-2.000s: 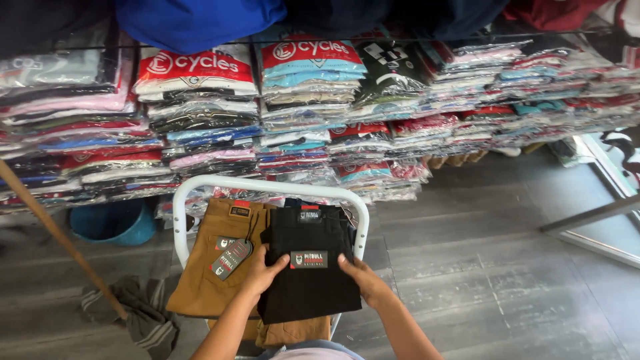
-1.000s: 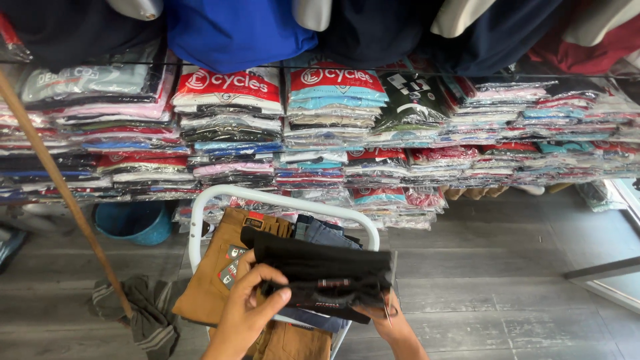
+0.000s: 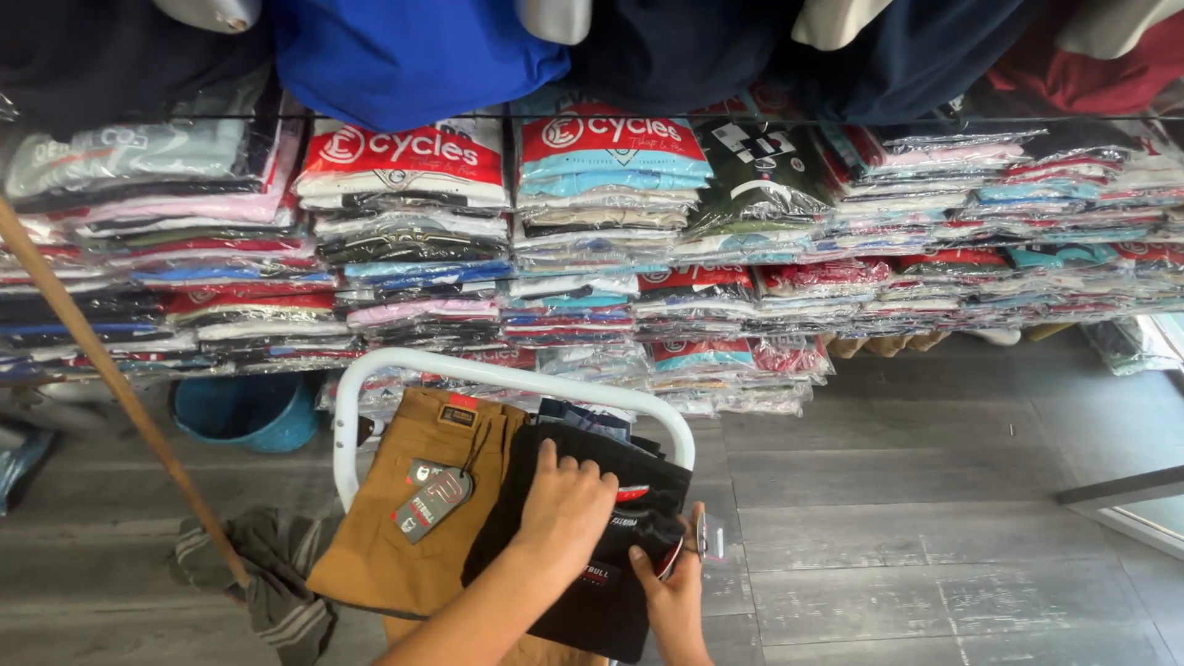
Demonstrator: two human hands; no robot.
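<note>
Folded black trousers (image 3: 518,518) with a brand patch lie over a pile of folded garments on a white metal-framed stand (image 3: 518,368). My left hand (image 3: 566,504) rests on top of them, fingers bent over the fabric near the waistband; whether it grips is unclear. My right hand (image 3: 673,578) grips their right edge, thumb on top, beside a small tag (image 3: 705,536). Folded tan trousers (image 3: 370,546) with a grey hang tag (image 3: 433,504) lie just left of the black pair. Blue denim (image 3: 587,418) shows behind the black fabric.
Shelves ahead hold plastic-wrapped folded shirts (image 3: 601,213) in stacks. Garments hang above, one of them blue (image 3: 416,55). At the left are a blue bucket (image 3: 245,412), a wooden pole (image 3: 111,370) and a striped grey cloth (image 3: 277,592) on the floor. A metal frame (image 3: 1124,490) stands at the right.
The black trousers lay flat between both hands at first, then were lifted and folded over. Now they lie lower on the pile, turned at an angle, with my left hand on top of them.
</note>
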